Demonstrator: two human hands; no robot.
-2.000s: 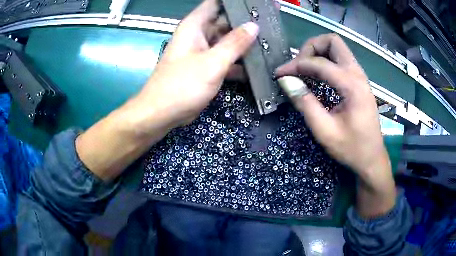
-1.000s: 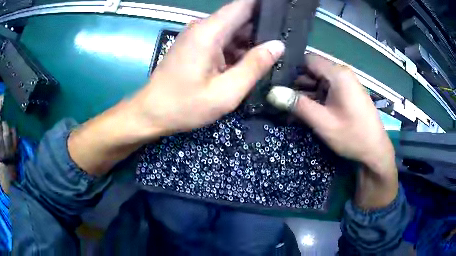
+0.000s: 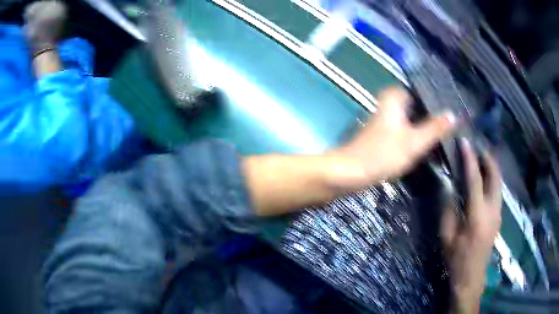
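Observation:
The view is strongly blurred. My left hand is right of the middle, its thumb across a dark grey metal plate that it appears to grip. My right hand is upright at the plate's lower right side, fingers pointing up; whether it grips the plate is unclear. The plate's holes and any nut in the fingers cannot be made out. The nut tray, full of small silvery nuts, lies below my hands, with a dark patch at its right.
The green bench bends across the top, bordered by a pale metal conveyor rail. A blurred stack of grey workpieces is at upper left. A person in blue is at the far left. A blue item shows beyond the rail.
The camera view has swung left and tilted. My hands and the plate now appear farther right, and the neighbouring person has come into view. My right hand's fingers are straighter.

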